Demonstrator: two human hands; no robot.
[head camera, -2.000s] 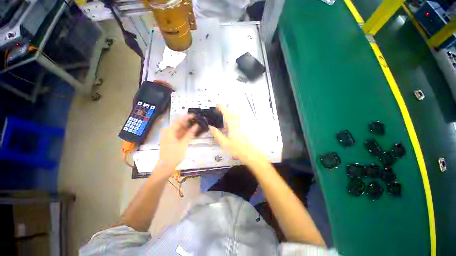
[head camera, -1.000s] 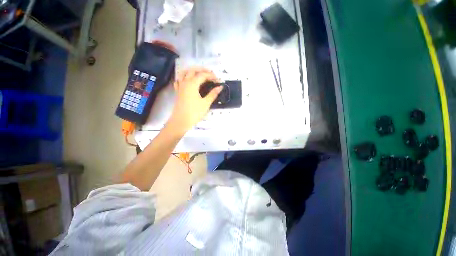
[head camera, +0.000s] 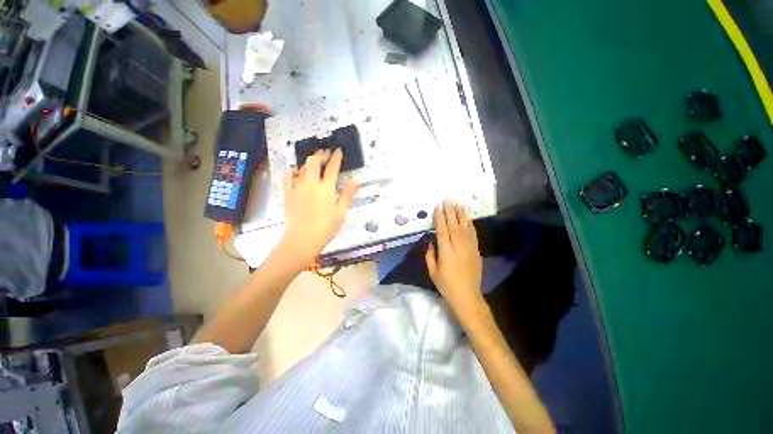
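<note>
The dark nest fixture (head camera: 348, 146) sits on the white machine base (head camera: 398, 174). My left hand (head camera: 315, 200) reaches over its near left part, fingertips on or just above it. Whether the fingers hold a housing there cannot be told. My right hand (head camera: 456, 252) rests at the front edge of the base, near the round buttons, with fingers extended and nothing visible in it. Several black watch housings (head camera: 603, 192) lie loose on the green belt at the right.
A black handheld terminal (head camera: 229, 163) lies left of the fixture. White tissue (head camera: 262, 55) and the amber cylinder (head camera: 238, 12) are behind. A black block (head camera: 408, 25) and tweezers (head camera: 421, 108) are at the right rear. A blue stool (head camera: 116, 253) stands on the floor.
My right hand, out of view one second ago, is now at the base's front edge. My left hand has shifted to the fixture's near left side. The camera view has moved.
</note>
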